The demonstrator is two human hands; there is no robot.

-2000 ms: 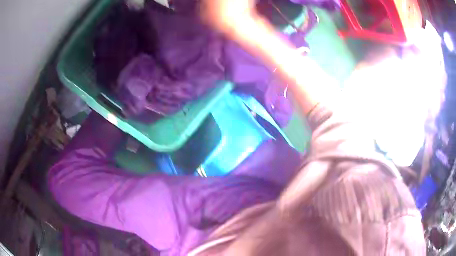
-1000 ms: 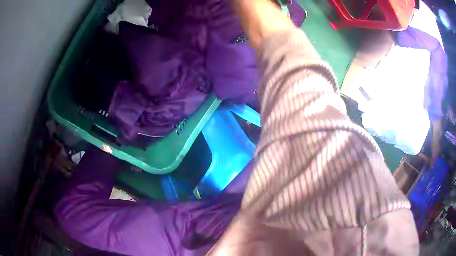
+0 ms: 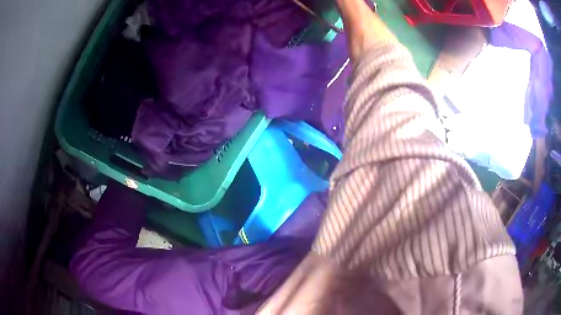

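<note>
A green perforated basket [image 3: 178,197] at the upper left holds a heap of purple cloth [image 3: 203,74]. Part of the cloth hangs over the basket's right side, towards my arm, with thin white lines on it. A small crumpled white piece [image 3: 136,24] lies at the basket's upper left. One of my arms, in a striped sleeve [image 3: 400,172], reaches up from the lower right. Its bare forearm runs out at the top edge, so the hand is cut off. My other hand is not in view. What either hand holds is hidden.
A blue stool [image 3: 277,178] stands against the basket's lower right. A red stool [image 3: 461,9] is at the top right on the green floor [image 3: 409,46]. An overexposed white bundle [image 3: 492,104] with purple cloth lies at the right. My purple trouser leg [image 3: 160,271] crosses the lower left.
The arm first swung down across the view, and its forearm has since shifted slightly right and up. The purple cloth at the basket's right now spreads further right. The view has shifted slightly.
</note>
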